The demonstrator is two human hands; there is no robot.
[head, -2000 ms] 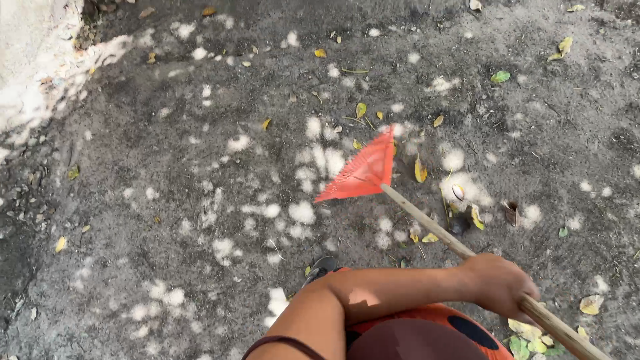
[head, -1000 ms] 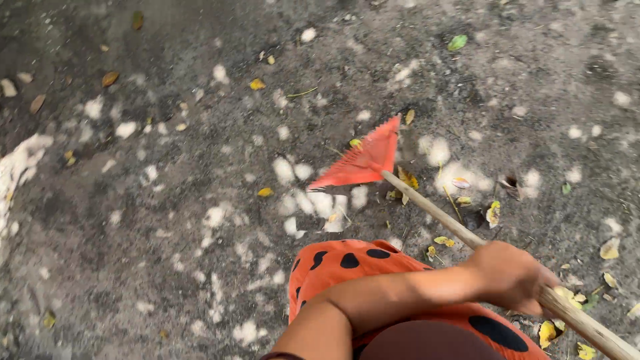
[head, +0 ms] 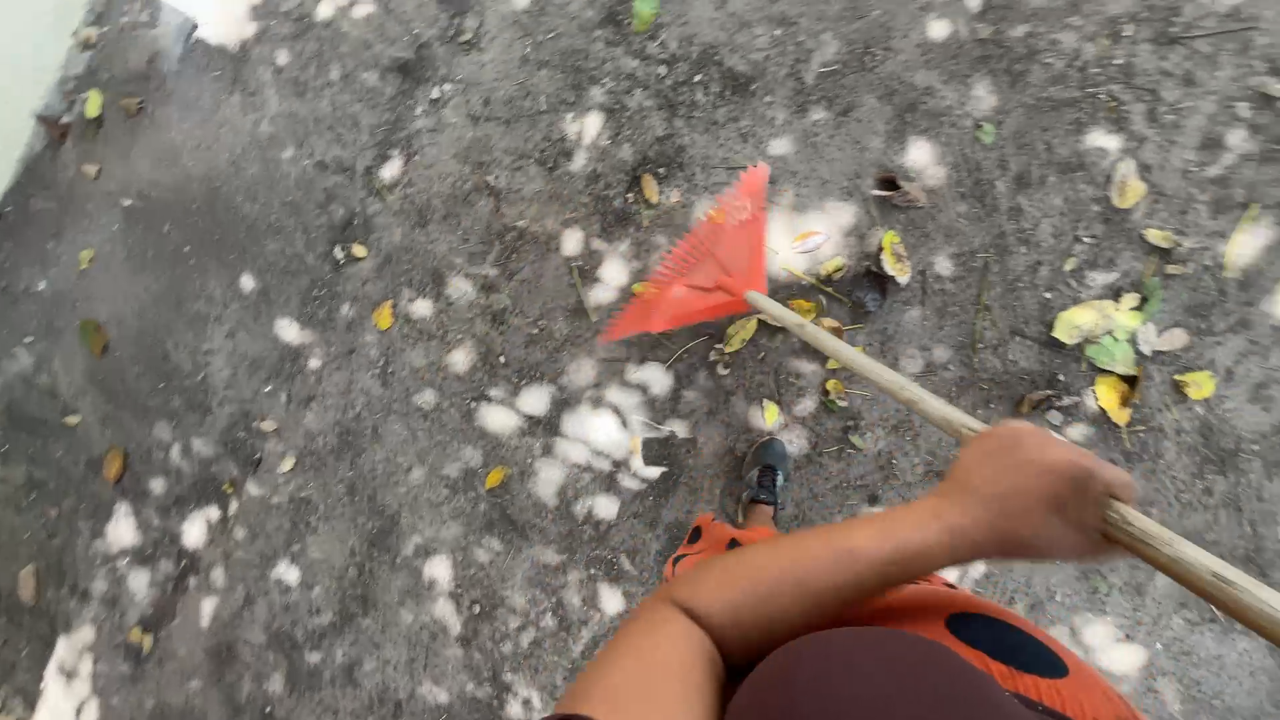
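Note:
My left hand (head: 1040, 490) is closed around the wooden handle of a red plastic fan rake, its arm crossing in front of my body from the lower middle. The rake head (head: 705, 265) lies low over the dirt, with its toothed edge facing the upper left. Small yellow leaves show on or through its tines. Other fallen leaves, one of them a yellow-green leaf (head: 740, 334), lie beside the head and under the handle (head: 870, 368). The handle runs off the right edge, and its far end is hidden. My right hand is out of view.
Grey, sun-dappled dirt (head: 330, 420) surrounds me, scattered with leaves. A larger group of yellow and green leaves (head: 1095, 322) lies at the right. My dark shoe (head: 767, 475) is on the ground below the rake head. A pale surface (head: 25, 80) borders the upper left.
My shoe, out of view a second ago, now shows in front of the orange, black-spotted clothing. My left hand keeps its hold on the handle. The view has shifted over the ground.

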